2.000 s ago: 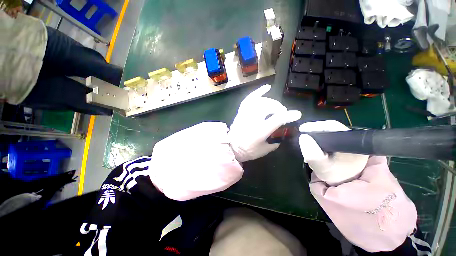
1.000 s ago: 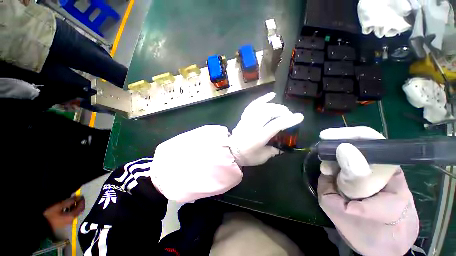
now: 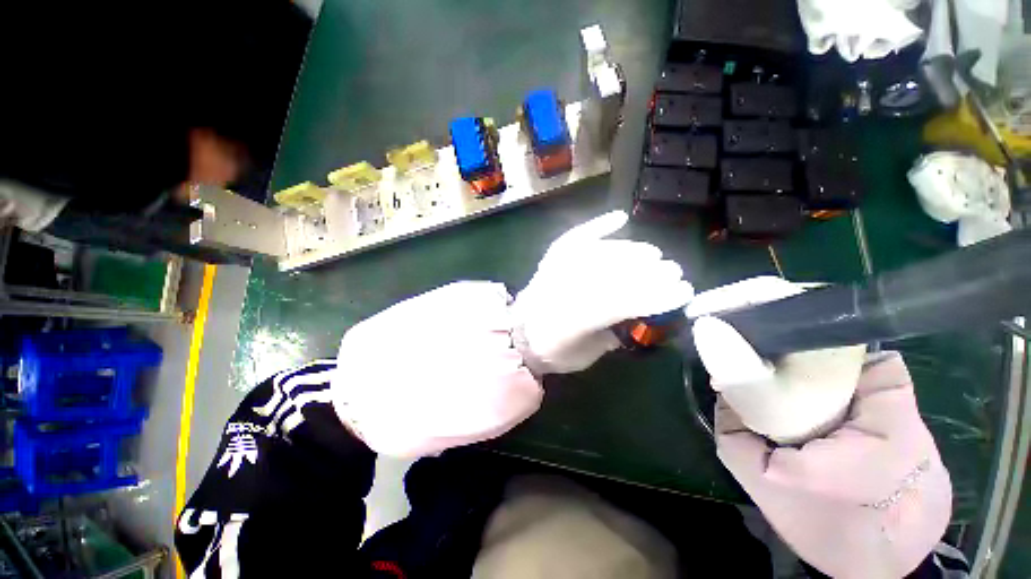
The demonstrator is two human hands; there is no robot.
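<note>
My left hand point(image 3: 599, 296), in a white glove, holds a choke coil point(image 3: 649, 330); its copper-orange side shows below the fingers, the rest is hidden. My right hand point(image 3: 780, 368), also gloved, is closed around a dark-grey handheld tool point(image 3: 904, 303). The tool points left toward the coil; its tip is hidden by the right fingers, so contact cannot be told. Beyond my hands lies a silver-white fixture bar point(image 3: 379, 232) with raised end blocks. Two blue-topped coils point(image 3: 476, 153) point(image 3: 547, 130) sit at its right part, and yellowish seats point(image 3: 355, 176) show at its left.
Waiting coils with black tops point(image 3: 760, 175) stand in a block beyond my right hand, before a black box point(image 3: 741, 25). White gloves point(image 3: 861, 25) and a crumpled white cloth point(image 3: 961, 192) lie at right. A person's hand point(image 3: 217, 161) is by the bar's left end. Blue stools point(image 3: 85, 379) stand left.
The tool's rear has tilted upward and my right hand has moved slightly left, close to my left fingers. The tool's tip, seen earlier, is now hidden. The other person has moved nearer the bar's left end.
</note>
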